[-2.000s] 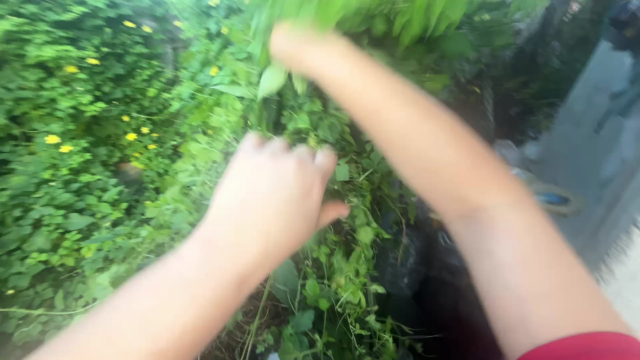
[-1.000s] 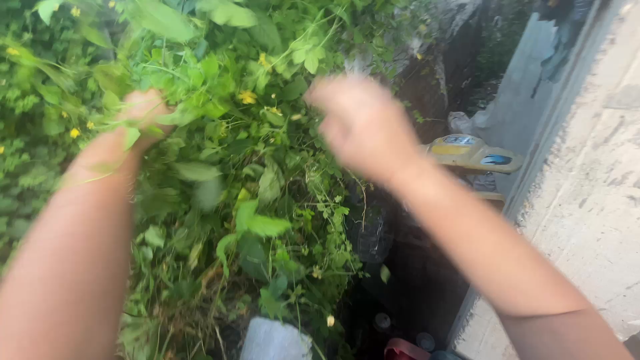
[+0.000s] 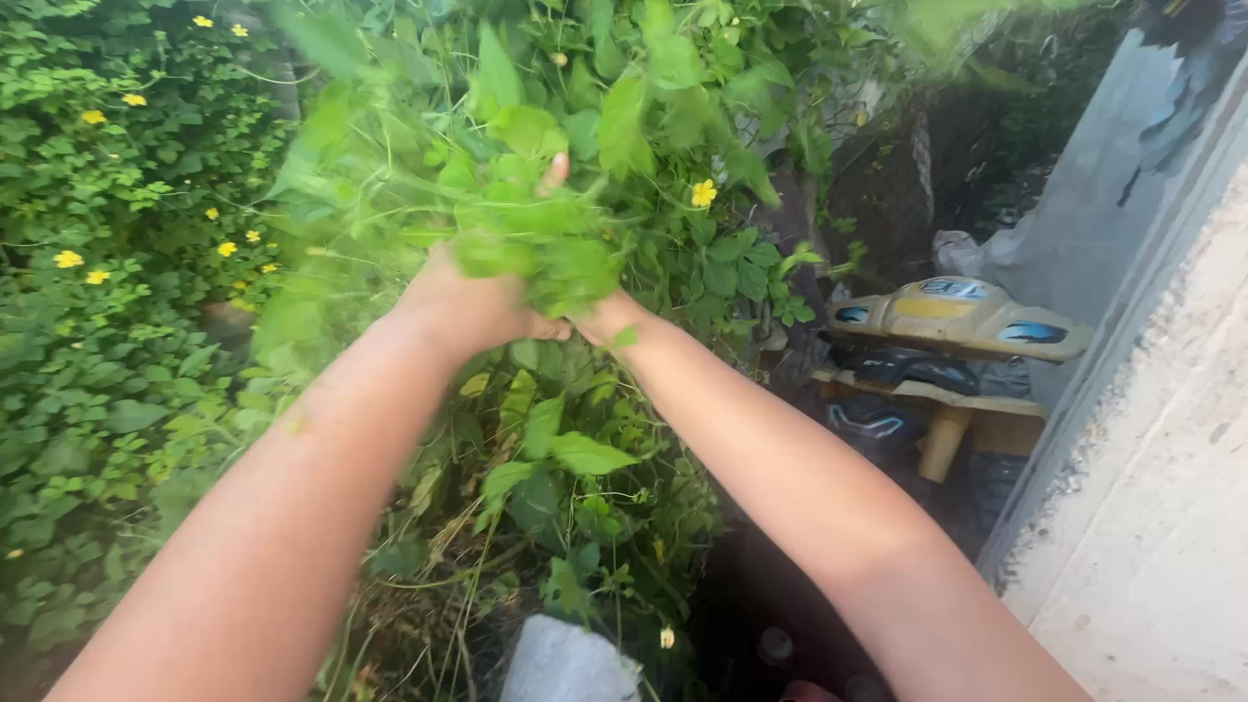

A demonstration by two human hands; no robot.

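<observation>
My left hand (image 3: 468, 302) and my right hand (image 3: 600, 312) meet near the middle of the view, both partly covered by blurred green leaves (image 3: 526, 214). The leaves and vine stems lie over and between my hands. A fingertip shows above the leaves. The fingers of my right hand are mostly hidden, and so is what they hold. More leafy vines (image 3: 575, 448) hang just below my hands, and a yellow flower (image 3: 703, 193) is on the vines to their right.
Dense green plants with yellow flowers (image 3: 68, 258) fill the left. At right, a plastic vehicle-like part (image 3: 960, 314) lies above a wooden piece (image 3: 936, 395), beside a rough concrete wall edge (image 3: 1150, 507). A grey block (image 3: 565, 663) stands at the bottom, beside a dark gap.
My hands were apart one second ago, the left among leaves and the right beside them; now they are together within the blurred leaves.
</observation>
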